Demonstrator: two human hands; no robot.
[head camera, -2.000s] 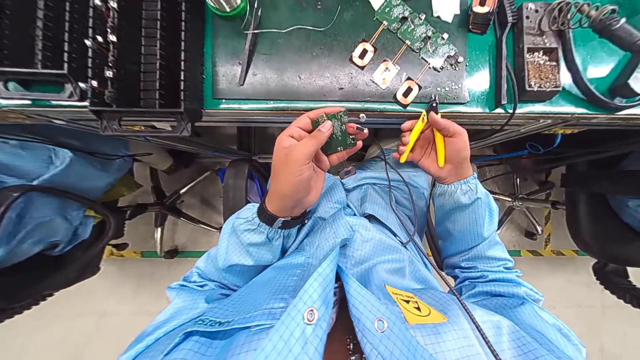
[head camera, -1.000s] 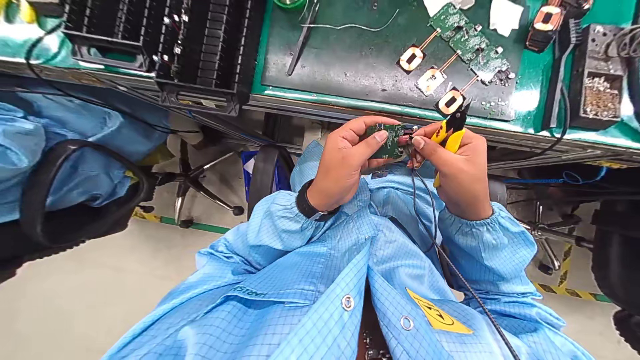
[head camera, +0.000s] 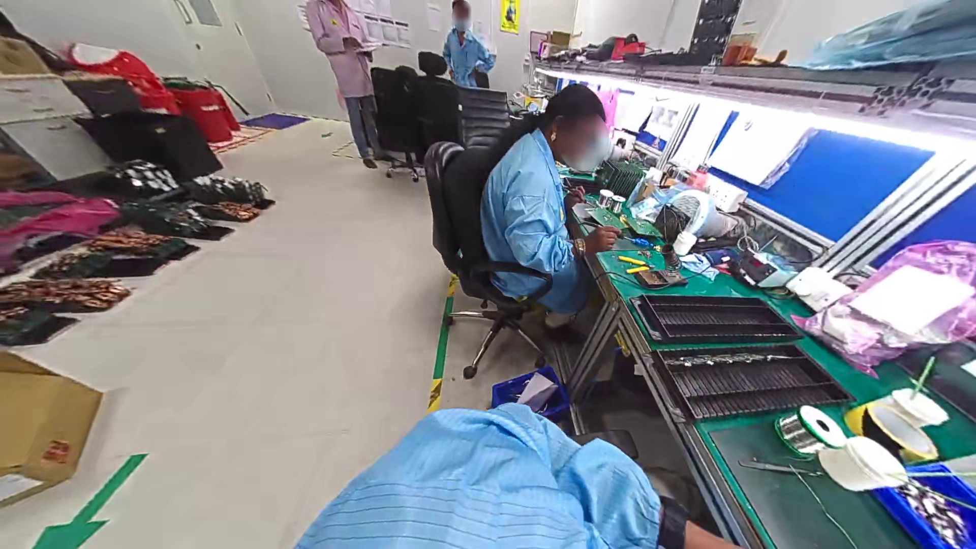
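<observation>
My left arm in a blue checked sleeve (head camera: 488, 480) reaches in from the bottom edge, with a black wristband (head camera: 672, 522) at its cuff. Past the band only a strip of wrist shows; the left hand itself is cut off by the frame. My right hand is out of view too, so what either holds is hidden. Nearest to the wrist, on the bench's dark mat (head camera: 793, 499), are metal tweezers (head camera: 779, 467) and a loose wire. A solder wire spool (head camera: 810, 431), a white spool (head camera: 863, 463) and a yellow tape roll (head camera: 890, 431) stand beside them.
Two black slotted trays (head camera: 713, 319) (head camera: 755, 381) lie along the green bench. Beyond them, a co-worker in blue (head camera: 526, 206) sits on a black chair, hands over circuit boards. A blue bin (head camera: 531, 393) is under the bench edge. Two people stand farther back; a cardboard box (head camera: 46, 427) is at left.
The view has swung far to the left. The circuit board in my left hand and the yellow-handled cutters in my right, both seen earlier, are out of frame with the hands.
</observation>
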